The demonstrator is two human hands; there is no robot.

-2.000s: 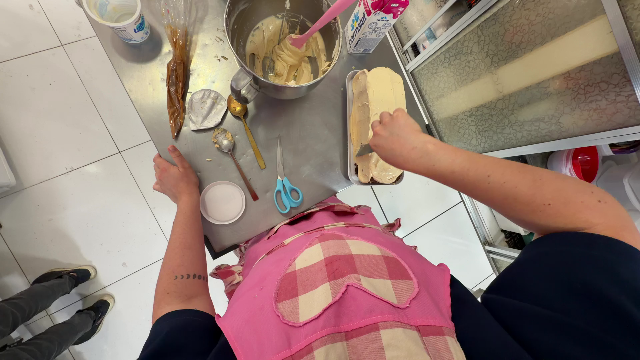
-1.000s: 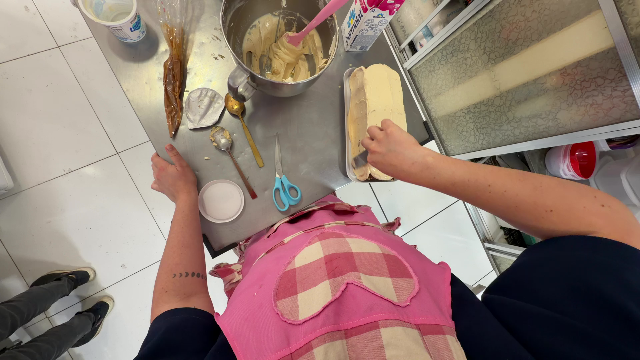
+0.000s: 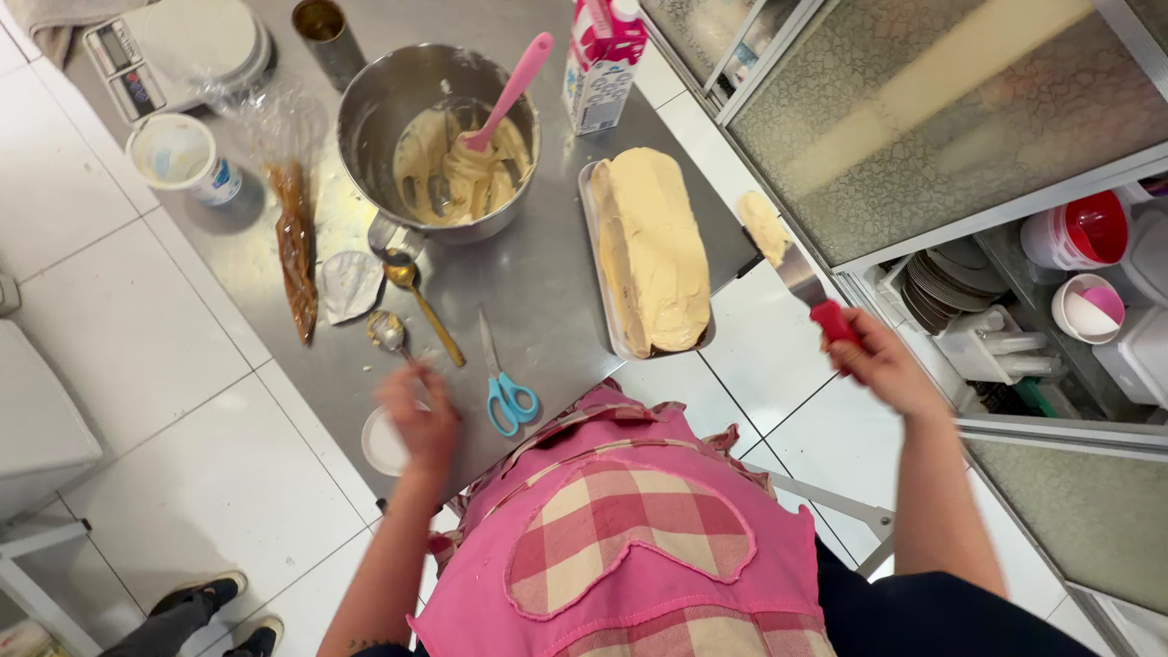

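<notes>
In my right hand (image 3: 876,360) is the red handle of a metal spatula (image 3: 803,278), its blade loaded with cream and held out over the floor, right of the table. A loaf-shaped cake (image 3: 652,251) coated in pale cream lies in a clear tray (image 3: 602,274) at the table's right edge. My left hand (image 3: 422,415), blurred, is over the handle end of a dirty spoon (image 3: 387,330) and beside a white lid (image 3: 385,443); whether it grips anything is unclear. Blue-handled scissors (image 3: 509,401) lie to its right. A pink spatula (image 3: 511,91) leans in the steel mixing bowl (image 3: 438,146) with cream.
A golden spoon (image 3: 427,310), foil lid (image 3: 350,286) and piping bag of brown filling (image 3: 295,255) lie on the left. Behind are a plastic tub (image 3: 182,160), kitchen scale (image 3: 173,50), tin can (image 3: 328,41) and carton (image 3: 604,68). A glass-doored cabinet (image 3: 949,119) borders the right; another person's shoes (image 3: 210,593) show lower left.
My right hand has moved right, off the cake, bringing the cream-covered spatula into sight. My left hand has left the table's left edge and moved right to the spoon and white lid. The view has shifted.
</notes>
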